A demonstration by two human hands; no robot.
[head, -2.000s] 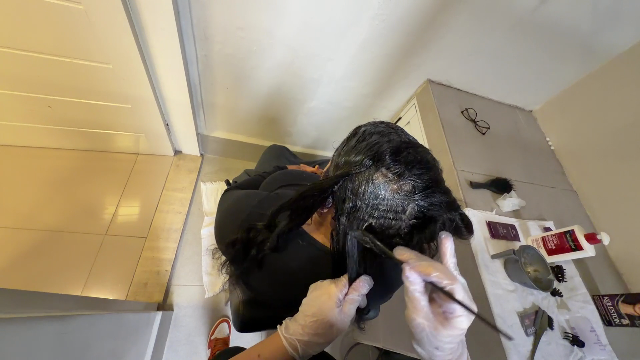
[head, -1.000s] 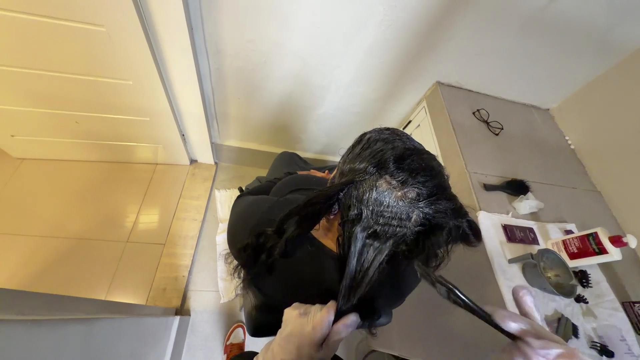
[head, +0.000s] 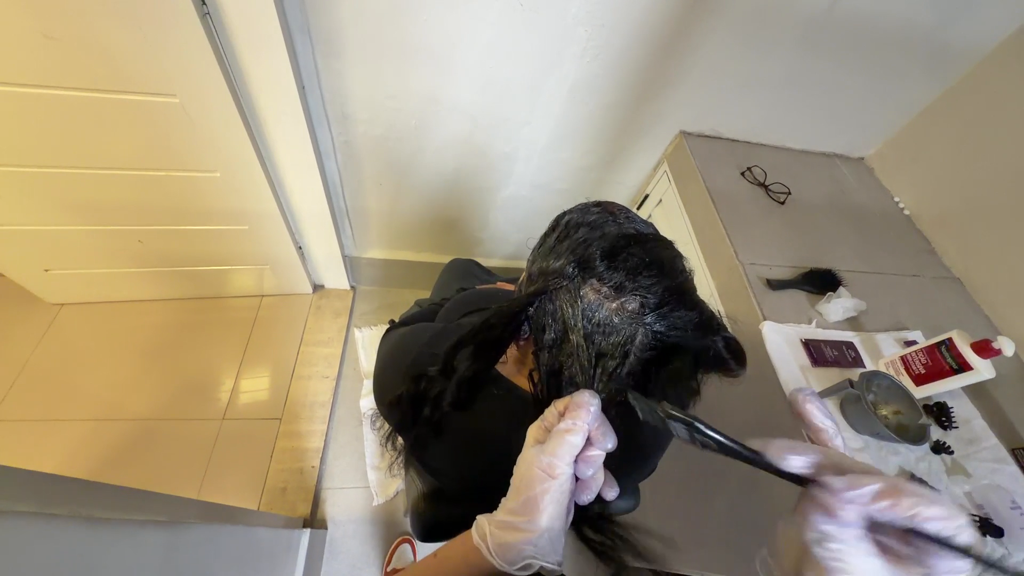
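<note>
A seated person in a black top has dark, wet-looking hair, part of it coated at the crown. My left hand, in a clear disposable glove, is closed around a strand below the crown; loose ends hang beneath it. In my right hand, gloved too and somewhat blurred, is the handle of a black tint brush. The bristle end lies against or close to the hair, just right of my left hand. Beyond my right hand, a grey mixing bowl holds some mixture.
On the grey counter lie eyeglasses, a black hairbrush and crumpled white material. A white cloth carries a Neutrogena pump bottle, a dark packet and black claw clips. A door stands at left.
My left hand has moved up along the hair toward the crown. Since a second ago, the brush in my right hand has come closer to that strand.
</note>
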